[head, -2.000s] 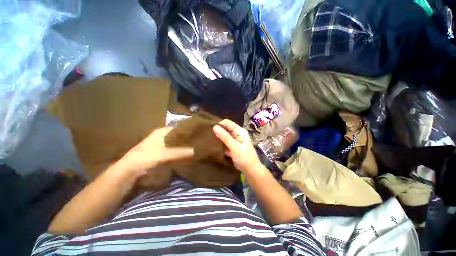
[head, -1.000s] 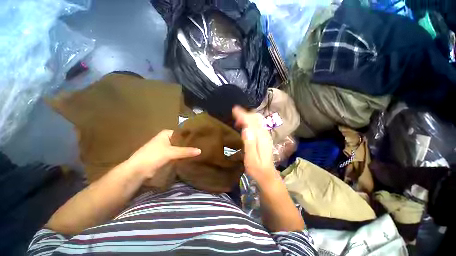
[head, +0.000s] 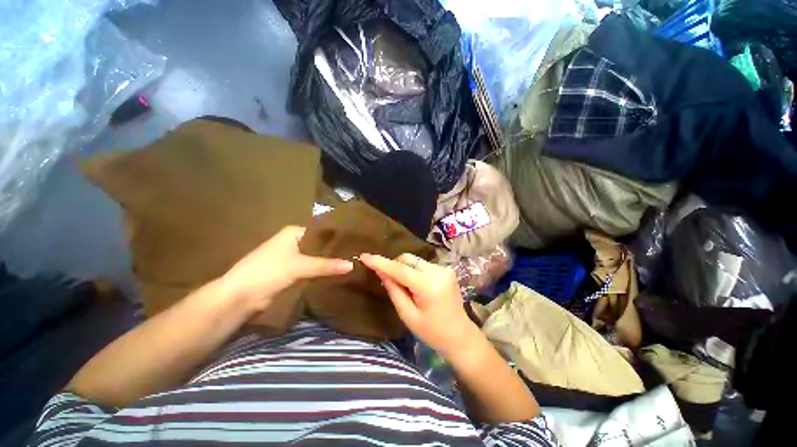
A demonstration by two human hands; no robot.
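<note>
A brown garment (head: 227, 209) lies across my lap, spread flat to the left and bunched darker under my hands. My left hand (head: 284, 269) holds the bunched part, with the thumb laid on top of the cloth. My right hand (head: 419, 292) is pinched at the tip of my left thumb. A tiny bright sliver, likely a needle (head: 356, 259), shows between the fingertips. No thread can be made out.
Black plastic bags (head: 393, 79) lie ahead, beside a dark round item (head: 398, 188). A small printed tag or phone (head: 464, 221) lies on beige cloth. Navy plaid-lined clothes (head: 682, 113), folded beige clothes (head: 564, 336) and a blue basket (head: 546, 278) are at the right. Clear plastic (head: 52, 79) is at the left.
My right hand lifted away from the cloth and has come back down and left to my left thumb tip. The white patch seen on the cloth a second ago no longer shows. My left hand stays nearly still.
</note>
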